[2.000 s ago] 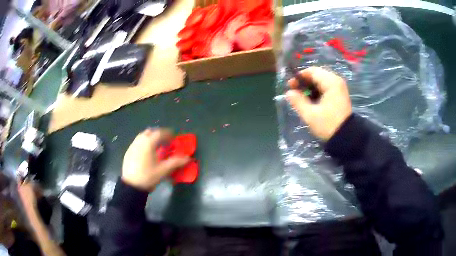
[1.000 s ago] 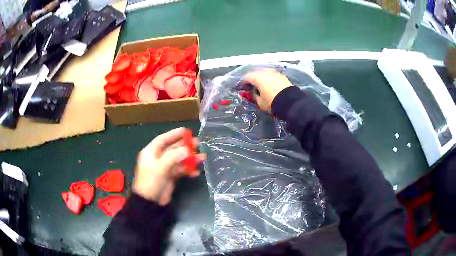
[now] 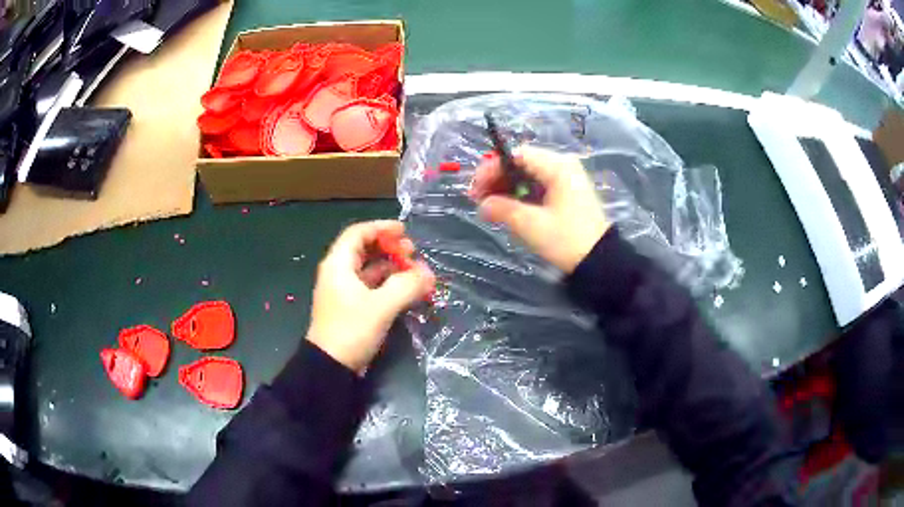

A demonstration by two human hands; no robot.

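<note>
My left hand (image 3: 365,292) holds a red moulded part (image 3: 398,252) between thumb and fingers, mostly hidden by the fingers, near the left edge of the clear plastic bag (image 3: 515,396). My right hand (image 3: 540,203) grips a slim dark trimming tool (image 3: 500,142) with a small green spot, its tip pointing up and away, above the bag. Small red scraps (image 3: 449,167) lie on the bag left of my right hand. Several red shield-shaped parts (image 3: 210,325) lie on the dark green bench, left of my left hand.
An open carton (image 3: 302,183) heaped with red parts stands behind my left hand. Black printed packs (image 3: 74,149) lie on a cardboard sheet (image 3: 149,168) at the left. A white frame-like item (image 3: 815,198) lies at the right. Black packs with white ends (image 3: 12,371) are cut off at the left edge.
My right hand has drawn back from the scraps and now shows the tool pointing up. My left hand still holds a red part, now more covered by the fingers. The camera view has shifted slightly.
</note>
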